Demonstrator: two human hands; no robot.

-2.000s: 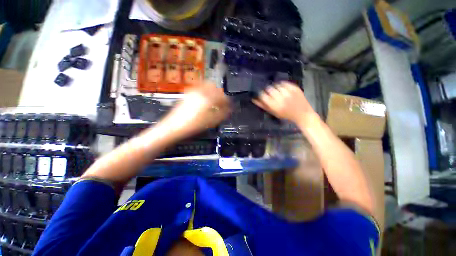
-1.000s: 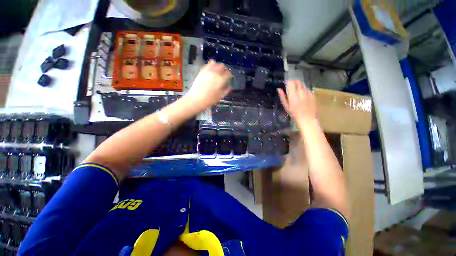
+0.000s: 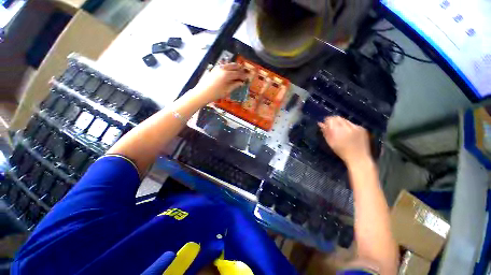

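Observation:
The orange fixture [image 3: 274, 88] lies on a silver-grey base plate [image 3: 281, 129] below the round duct. My left hand [image 3: 222, 80] is over the fixture's left end, with its fingers closed on a dark housing [image 3: 240, 93] at the left pockets. The pockets to the right show pale orange. My right hand [image 3: 344, 137] is over the clear blister tray [image 3: 328, 182] on the right, fingers curled; whether it holds a housing cannot be told. A row of loose dark housings [image 3: 215, 124] lies just below the fixture.
Filled blister trays [image 3: 59, 142] stand at left. Several sample housings [image 3: 161, 48] lie on the white surface. The duct [image 3: 285, 32] hangs above the fixture. A monitor [image 3: 452, 40] is upper right, a carton [image 3: 422, 225] lower right, a black keyboard [image 3: 215, 169] near the front.
The view has turned, bringing the monitor in. My left hand has moved from the right tray to the fixture's left end with a housing. My right hand has moved from the tray's right edge over the tray.

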